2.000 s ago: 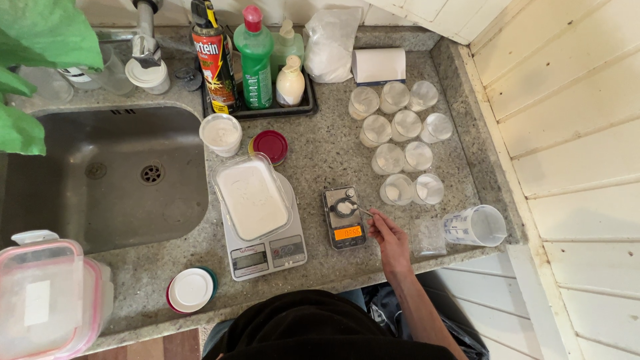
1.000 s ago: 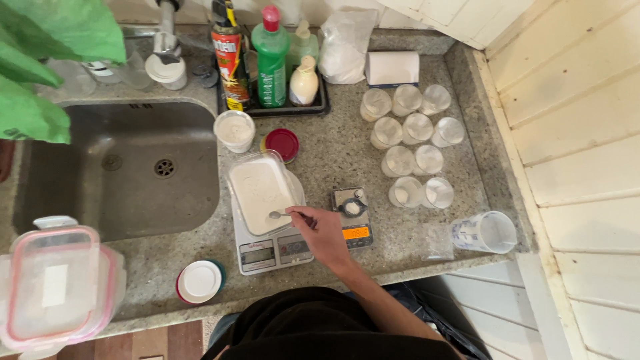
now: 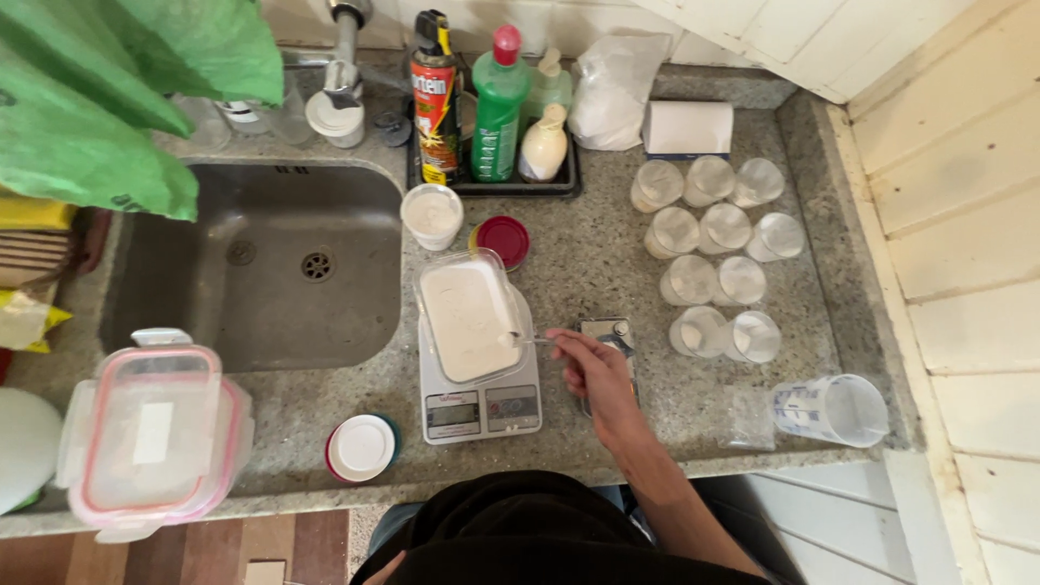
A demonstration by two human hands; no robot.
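Observation:
My right hand holds a small metal spoon by its handle, the spoon's bowl with white powder over the right edge of a glass dish of white powder. That dish rests on a white kitchen scale. Beneath my right hand and partly hidden by it lies a small pocket scale. To the right, several clear plastic cups stand in rows, some with pale powder inside. My left hand is not visible.
A tub of white powder and a red lid sit behind the dish. A measuring jug lies at the right, lidded containers by the sink. Bottles stand in a black tray.
Two seconds ago my right hand held the spoon at the pocket scale; then it reached over the dish. Now it has drawn back to the right, the spoon at the dish's right edge.

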